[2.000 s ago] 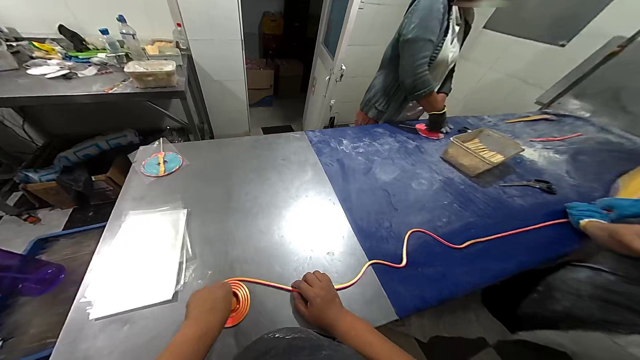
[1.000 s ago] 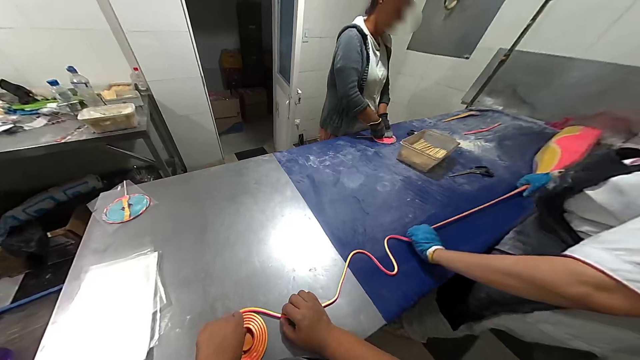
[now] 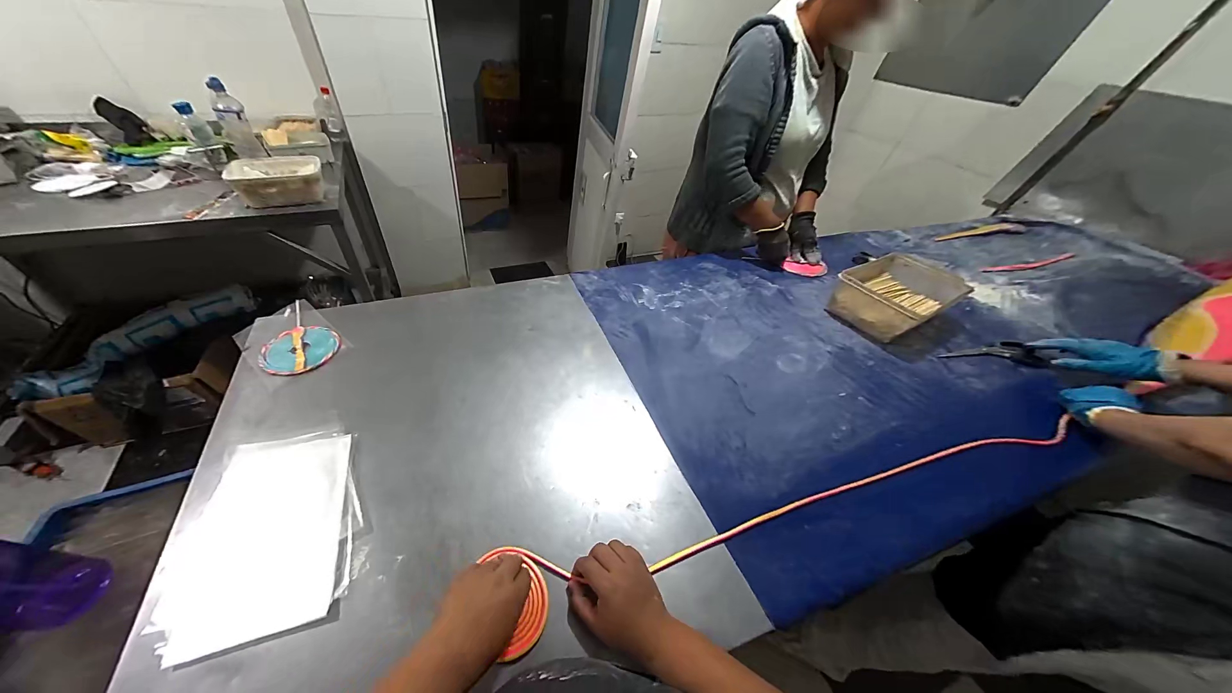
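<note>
A flat spiral coil of pink, orange and yellow candy rope [image 3: 532, 616] lies on the steel table near its front edge. My left hand [image 3: 486, 599] rests over the coil's left part, its fingertips on the upper turns. Just right of the coil, my right hand [image 3: 616, 592] has its fingers closed on the rope. From there the twisted rope [image 3: 818, 495] runs right across the blue cloth to a co-worker's blue-gloved hand. A wrapped round lollipop, blue with a striped rim [image 3: 299, 350], lies at the table's far left corner.
Stacked clear plastic sheets or bags [image 3: 255, 549] lie on the left. On the blue cloth [image 3: 770, 385] stand a tub of sticks [image 3: 900, 296] and scissors [image 3: 1001, 353]. Another person, in dark gloves, presses a pink disc [image 3: 805, 268]. A side table [image 3: 173, 204] holds containers and bottles.
The co-worker's blue-gloved hands have moved right, one now at the scissors. The wavy stretch of rope is straighter. My hands remain at the coil.
</note>
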